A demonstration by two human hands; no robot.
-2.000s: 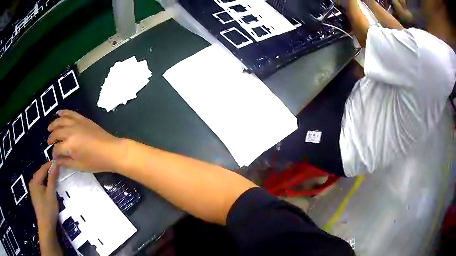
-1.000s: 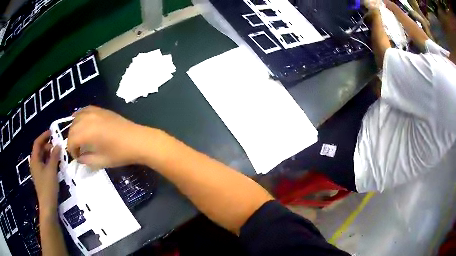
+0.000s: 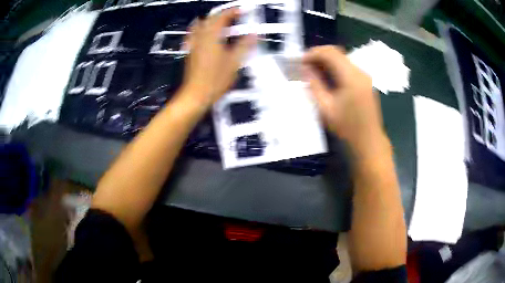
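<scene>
The white adhesive sheet (image 3: 296, 124) lies over the black tray in front of me, with dark rectangular cutouts along its left side and top. My left hand (image 3: 213, 58) is at its upper left edge, fingers bent around the edge. My right hand (image 3: 346, 94) is over its right side, thumb and fingers closed on a small pale piece (image 3: 290, 67) above the sheet. Both hands and the piece are blurred. Housings with white frames, such as one left of my left hand (image 3: 169, 42), lie in the black tray.
White sheets lie at the far left (image 3: 47, 63) and on the right of the bench (image 3: 439, 166). A ragged liner pile (image 3: 385, 66) is beyond my right hand. Another black tray with a cutout sheet (image 3: 487, 99) stands far right. A blue-rimmed dark object (image 3: 16, 177) is at lower left.
The view has swung left, so the bench shows straight on and the neighbour has mostly left the picture. My right hand has moved apart from my left and is now right of the sheet's cutouts.
</scene>
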